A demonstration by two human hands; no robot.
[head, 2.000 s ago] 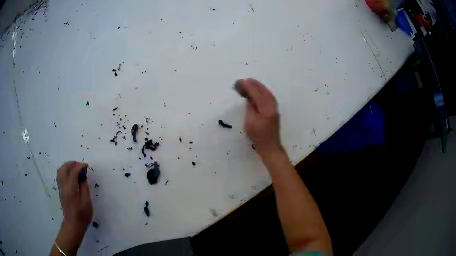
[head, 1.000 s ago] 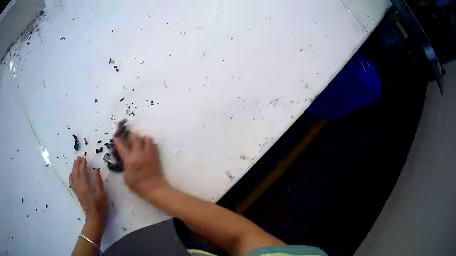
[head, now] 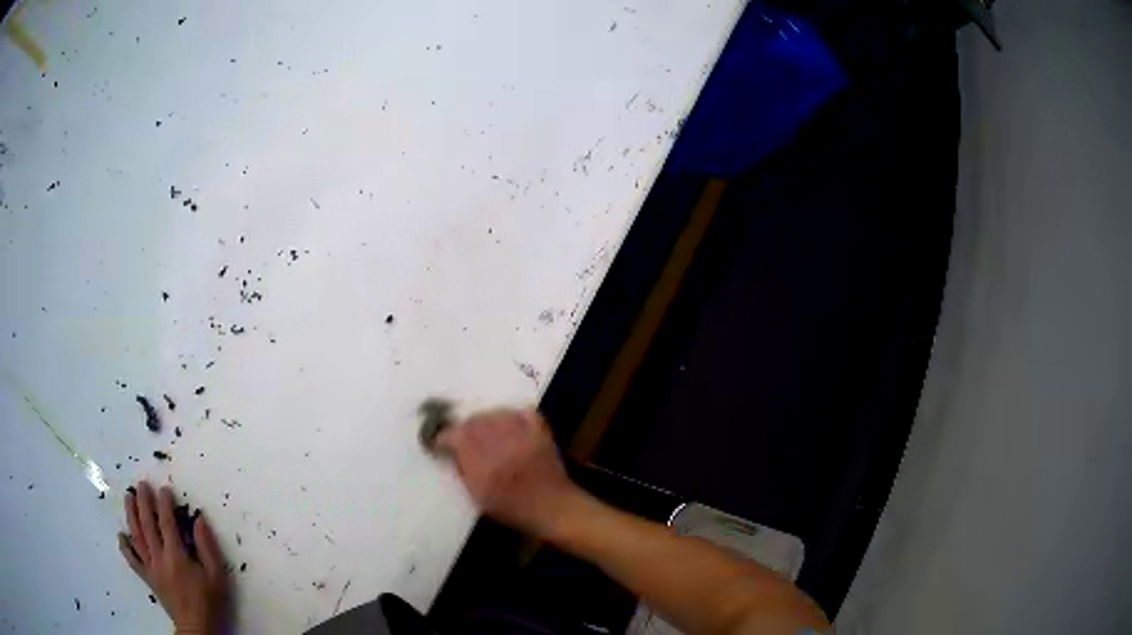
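My right hand [head: 507,465] is closed on a grey-brown lump [head: 436,423] held at the fingertips, low at or over the white tabletop [head: 360,223] near its edge; hand and lump are blurred. My left hand [head: 170,558] is at the lower left, palm down with fingers spread. A dark clump [head: 186,526] shows between its thumb and fingers; I cannot tell if it is gripped. Dark crumbs [head: 245,293] lie scattered on the left part of the tabletop, with a larger dark shred [head: 150,414] above my left hand.
The table edge runs diagonally down the middle. Beyond it are a blue item [head: 763,93], a brown bar [head: 652,316] and a pale container [head: 742,536] partly behind my right forearm. Yellow tape [head: 25,42] is at the upper left, a shiny seam [head: 94,476] at the left.
My right hand has moved from the dark pile beside my left hand to the right, near the table edge, with the lump. The view has shifted, showing more floor and the pale container.
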